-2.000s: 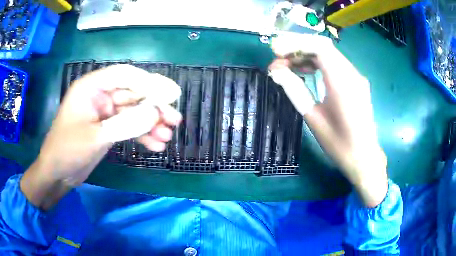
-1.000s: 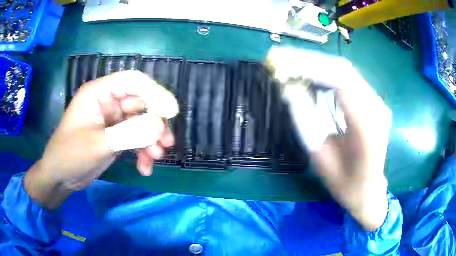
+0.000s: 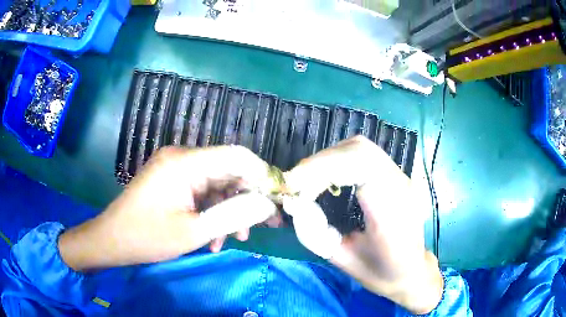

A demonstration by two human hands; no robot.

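Observation:
My left hand (image 3: 186, 201) and my right hand (image 3: 366, 217) meet at the fingertips over the front of the housings. Small yellowish metal parts (image 3: 276, 181) are pinched between the fingertips of both hands; their exact number and shape are unclear. Another small yellowish bit (image 3: 335, 189) shows at my right hand's fingers. Black ribbed plastic housings (image 3: 248, 124) lie side by side in a row on the green mat (image 3: 478, 161). My hands hide the front ends of most of them.
A small blue bin (image 3: 13, 108) with silver pieces and a larger blue tray (image 3: 102, 31) are at the left. The pale machine plate (image 3: 260, 28), green button (image 3: 432, 68) and yellow light curtain bar (image 3: 509, 51) are at the back. A black cable (image 3: 436, 161) and another blue tray are at right.
My hands have come together from apart, the right moving left to meet the left. The view has shifted and tilted, showing more of the left bins and the cable at the right.

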